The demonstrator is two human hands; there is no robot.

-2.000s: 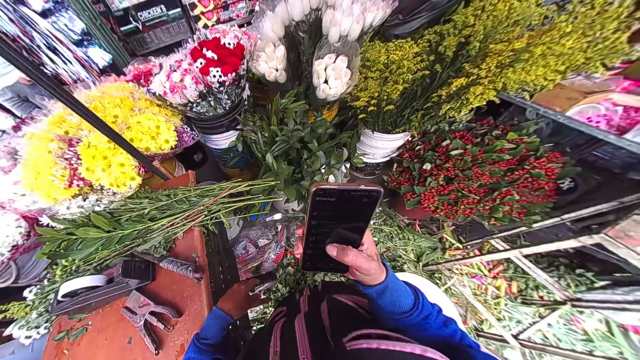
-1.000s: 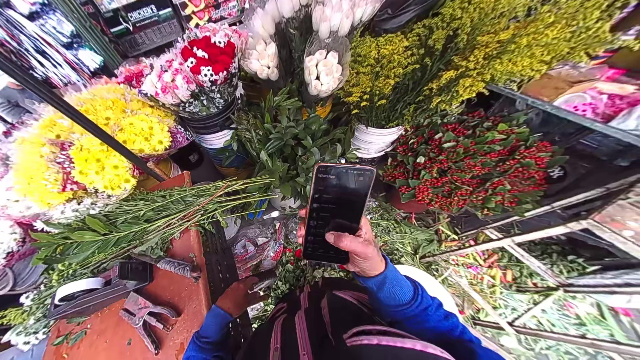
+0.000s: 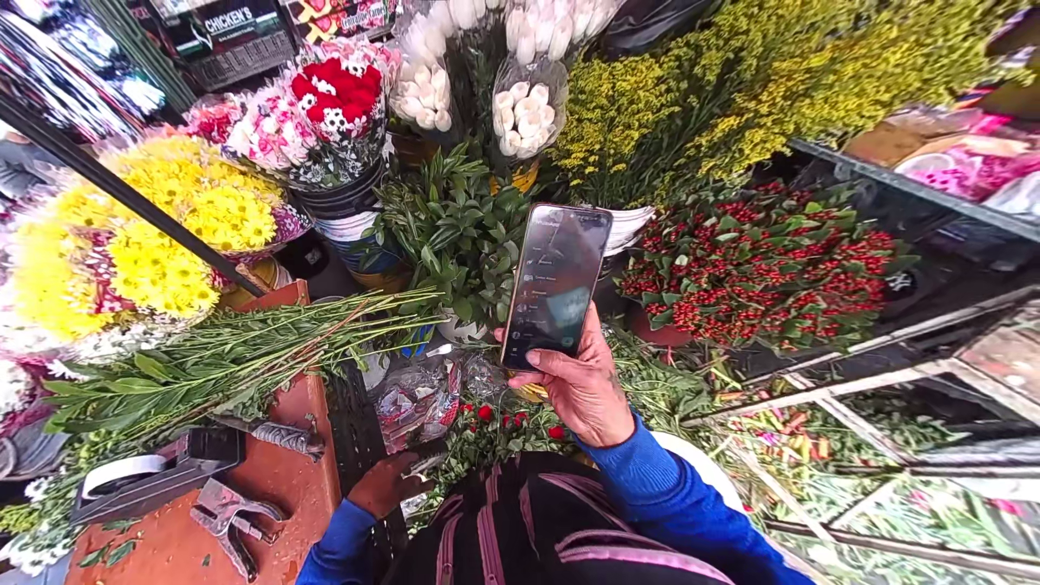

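My right hand (image 3: 581, 390) holds a smartphone (image 3: 556, 284) upright, its thumb at the lower part of the dark screen, which shows a list. The phone is in front of a bunch of leafy green stems (image 3: 459, 227). Low in the view, my left hand (image 3: 388, 485) is beside the edge of the reddish-brown table, with its fingers partly curled near a small pale object (image 3: 426, 465); whether it grips this object I cannot tell. Between the hands lie clear plastic wrapping (image 3: 414, 398) and some red roses (image 3: 485, 413) among leaves.
On the reddish-brown table (image 3: 284, 487) are cut green stems (image 3: 268, 349), a tape dispenser (image 3: 154, 471) and a metal plier-like tool (image 3: 234, 520). Around stand yellow chrysanthemums (image 3: 195, 219), wrapped white blooms (image 3: 528, 118) and red-berried branches (image 3: 764, 268). A metal frame (image 3: 845, 422) is at right.
The phone's screen content has changed, and my right thumb has moved down toward the screen's lower edge. My left hand stays low beside the table.
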